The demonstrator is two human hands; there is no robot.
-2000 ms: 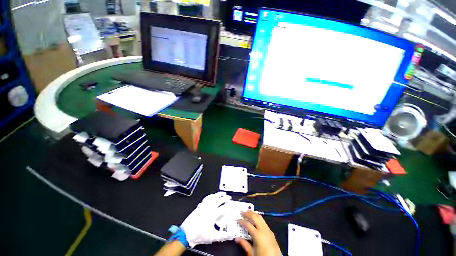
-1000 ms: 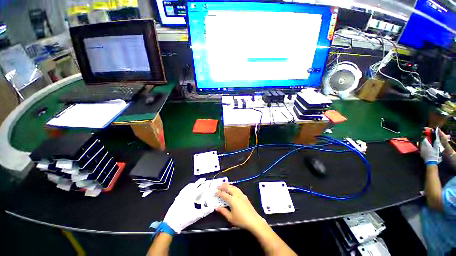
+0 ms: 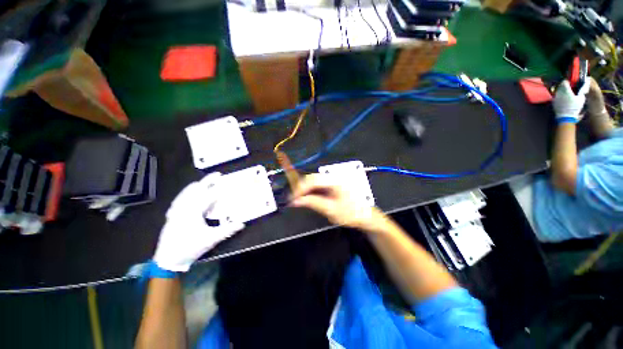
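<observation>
My left hand (image 3: 195, 221), in a white glove with a blue wrist band, grips the left side of a flat white unit (image 3: 247, 193) at the bench's front edge. A blue cable (image 3: 345, 129) meets this unit's right edge. My bare right hand (image 3: 335, 199) is blurred beside that edge, one finger pointing up towards the orange-yellow lead (image 3: 298, 126); whether it pinches anything cannot be told. A second white unit (image 3: 217, 142) lies behind, with a blue cable on it. A third unit (image 3: 350, 178) lies partly hidden behind my right hand, also cabled.
Stacked dark units (image 3: 102, 167) stand at left, with another stack (image 3: 20, 187) beside them. A black mouse (image 3: 410, 127) lies inside the cable loop. The riser (image 3: 273, 34) is behind. A black bin below the edge holds white units (image 3: 471, 238). Another person's gloved hand (image 3: 568, 101) is at right.
The view has tipped down and moved closer to the bench. My right hand has moved off the unit's top to its right edge. My left hand still holds the unit.
</observation>
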